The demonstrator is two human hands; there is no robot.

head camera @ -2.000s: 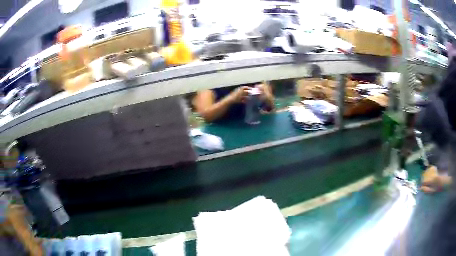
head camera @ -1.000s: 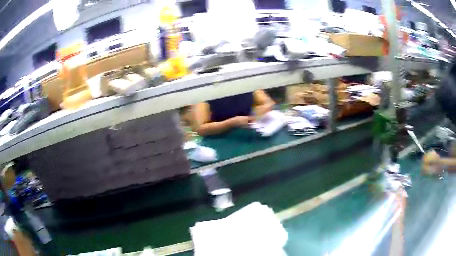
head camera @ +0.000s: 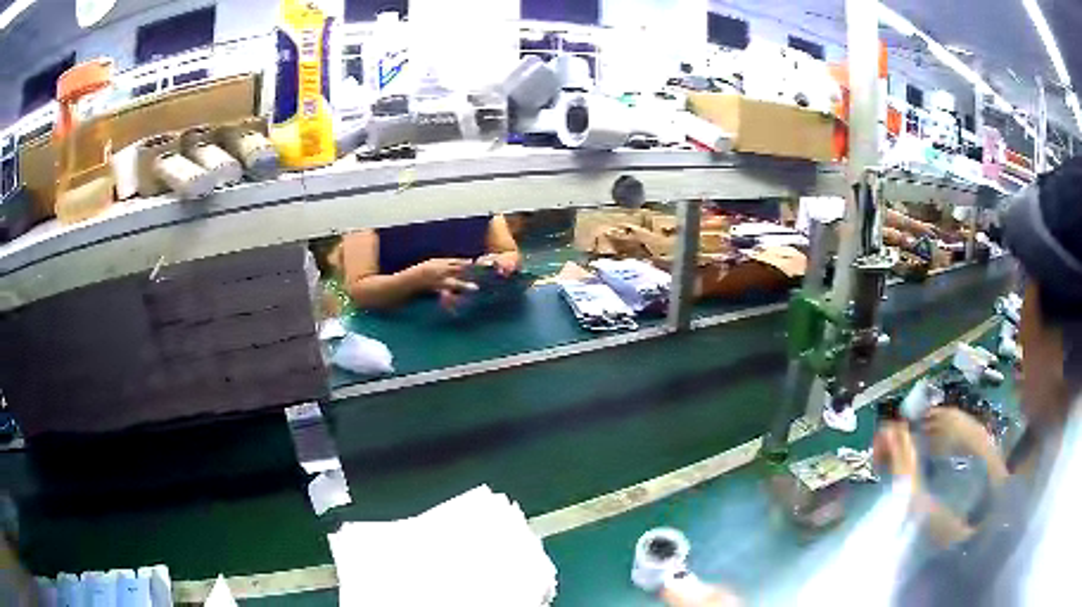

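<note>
A thick, loose white paper stack (head camera: 441, 555) lies at the front centre. Narrow pale-blue units (head camera: 113, 589) stand in a row at the lower left edge. A white ring-shaped roll with a dark core (head camera: 660, 557) is on the green bench. Blurred fingers, apparently my right hand (head camera: 700, 592), show at the bottom edge beside the roll; contact and grip are unclear. My left hand is out of the picture. A slim grey-white sleeve (head camera: 314, 453) lies on the dark-green belt behind the stack.
A green press stand (head camera: 814, 338) is on the right. A neighbour (head camera: 1050, 356) works beside it with small parts. Across the belt, another person's hands (head camera: 457, 282) hold something dark. A grey shelf edge (head camera: 498, 190) crosses above; a dark carton block (head camera: 166, 344) stands behind the belt, left.
The view has turned right, so the bench things appear farther left. The roll and blurred fingers have come into view. The sleeve on the belt has shifted left. The person opposite now holds something dark.
</note>
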